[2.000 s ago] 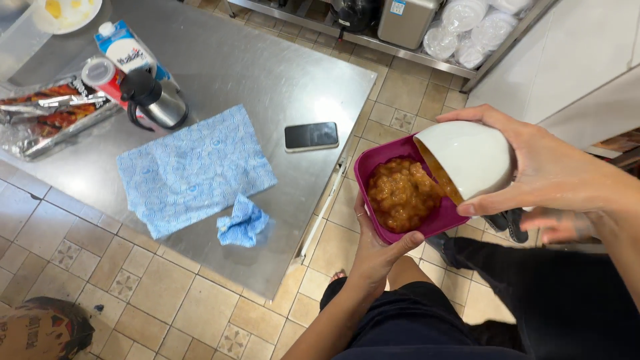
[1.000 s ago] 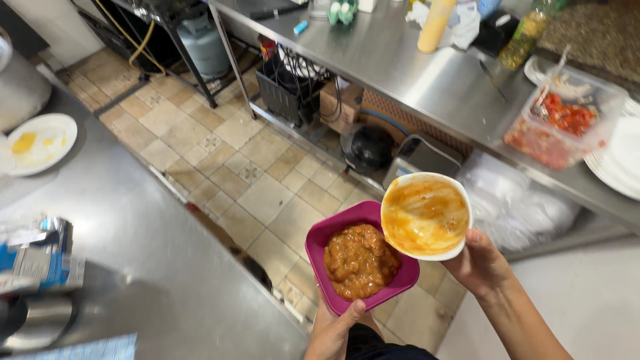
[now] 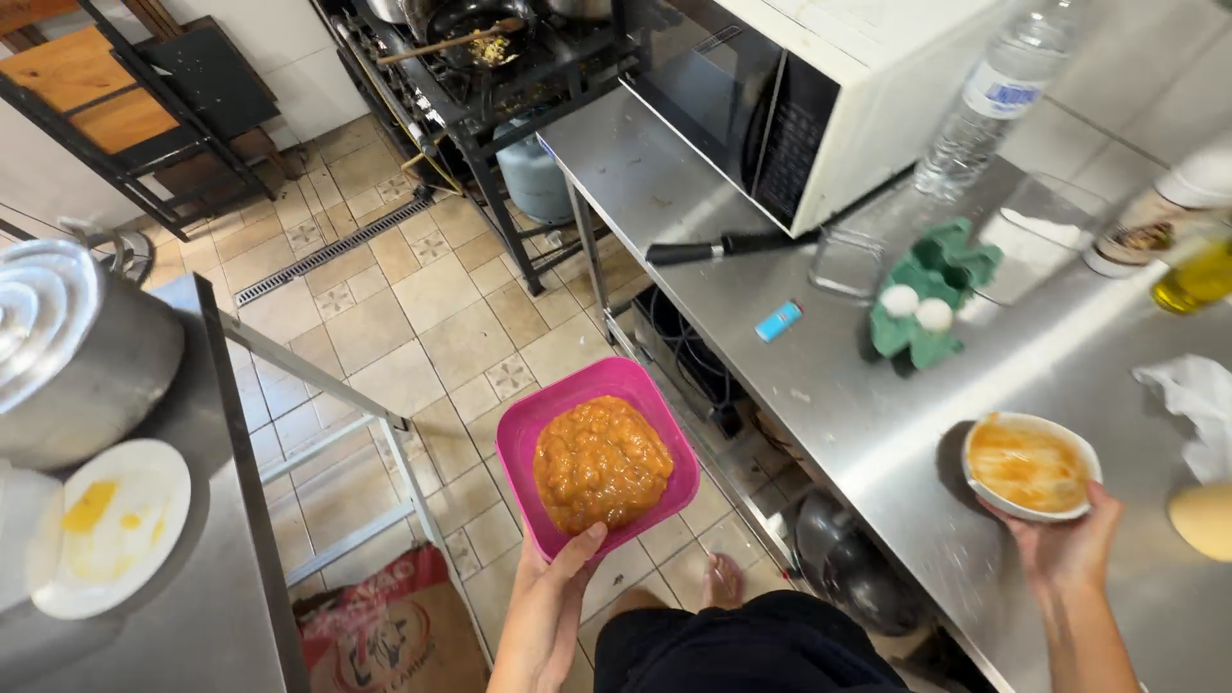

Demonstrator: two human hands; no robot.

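Note:
My left hand (image 3: 568,577) holds a magenta square plastic bowl (image 3: 517,433) by its near edge, thumb over the rim. Chunky orange-brown stew (image 3: 602,467) lies in the bowl. Off to the right, my right hand (image 3: 1068,539) grips a white bowl (image 3: 1030,467), its inside smeared with orange sauce, low over the right steel counter. Whether the white bowl touches the counter I cannot tell. The magenta bowl is above the tiled floor between the two counters.
The right steel counter (image 3: 818,404) bears a microwave (image 3: 828,87), a black-handled utensil (image 3: 731,246), a blue lighter (image 3: 779,320), a green egg carton (image 3: 929,289) with eggs and a water bottle (image 3: 1001,96). At left are a large pot (image 3: 87,356) and a stained plate (image 3: 115,529); a stove (image 3: 462,87) stands ahead.
My right hand has moved the white bowl away from the magenta bowl to the right, over the counter. Two seconds ago it was tipped over the magenta bowl. The view has swung toward the stove.

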